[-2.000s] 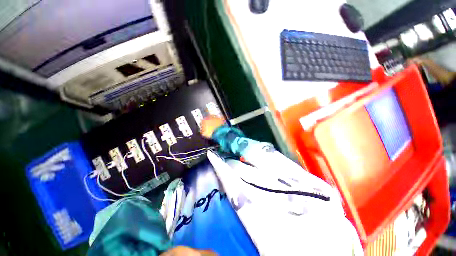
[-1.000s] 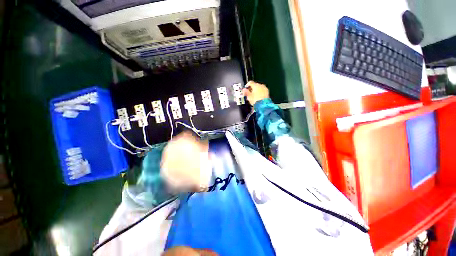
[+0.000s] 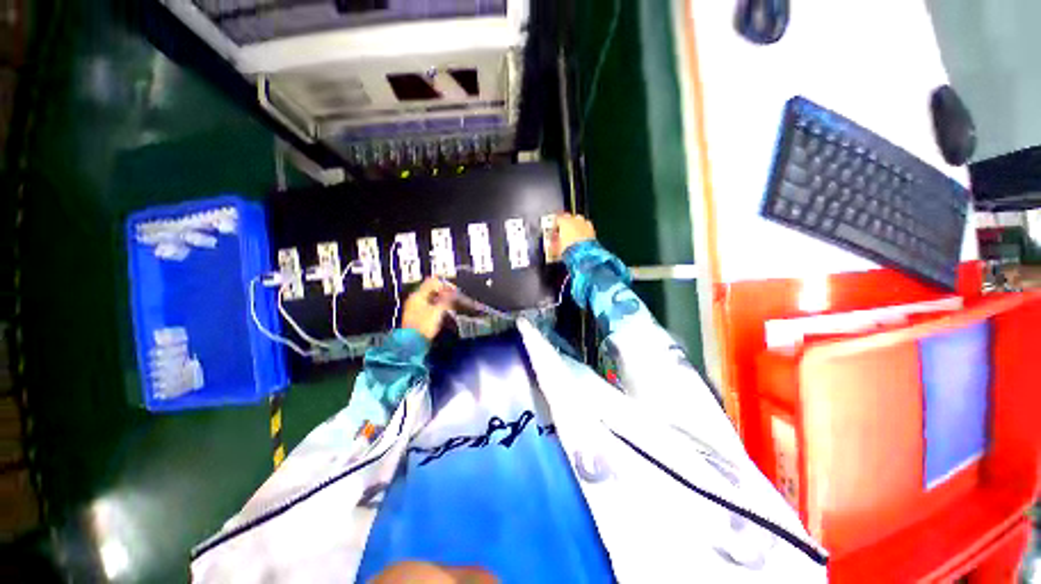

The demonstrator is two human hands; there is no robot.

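A row of several upright white sockets (image 3: 479,248) stands on the black fixture board (image 3: 377,196). My right hand (image 3: 567,234) is at the rightmost socket and covers part of it; whether its fingers grip anything is too small to tell. My left hand (image 3: 427,308) is just below the middle sockets, its fingers together at a white cord (image 3: 485,307) that runs to the right. White units are plugged into the left sockets, with thin cords (image 3: 308,333) looping down to the grey-green connector strip (image 3: 363,345) at the board's near edge.
A blue tray (image 3: 217,299) with white units lies left of the board. The test instrument (image 3: 394,97) stands behind it. At right are a white bench (image 3: 731,171) with a keyboard (image 3: 868,188), a mouse (image 3: 952,123) and red bins (image 3: 879,422). A fingertip or other skin shows at the bottom edge.
My left hand has moved from in front of my chest forward to the cords at the board. My right hand has stayed at the rightmost socket since one second ago. The view has shifted slightly.
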